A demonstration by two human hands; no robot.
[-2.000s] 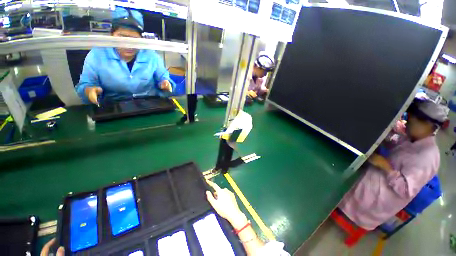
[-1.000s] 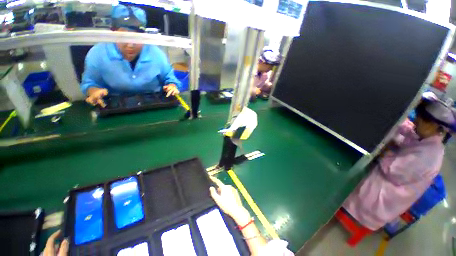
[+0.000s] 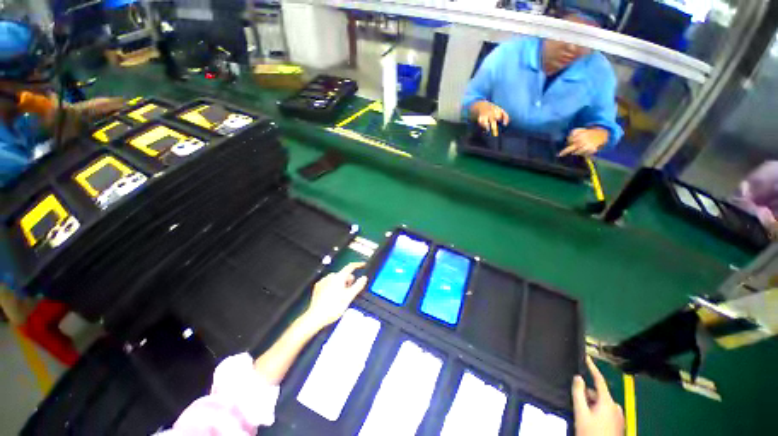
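A black phone tray lies in front of me, tilted in view. Its far row holds two blue-lit smartphones at the left and two bare pockets at the right. Its near row holds several white-lit smartphones, partly cut off by the lower edge. My left hand is at the tray's left edge, fingertips by the upper left corner. My right hand is at the tray's right edge, cut off by the lower edge. Whether either hand grips the rim is hard to tell.
An empty-looking black side tray lies left, beside a tall tray stack with yellow-and-white items on top. A dark slab lies behind. A black stand is at right. A person in blue works opposite; others are partly visible.
The view has swung left, bringing the tray stack and side tray into sight. My left hand now shows fully along the tray's left edge. The phones keep the same pockets.
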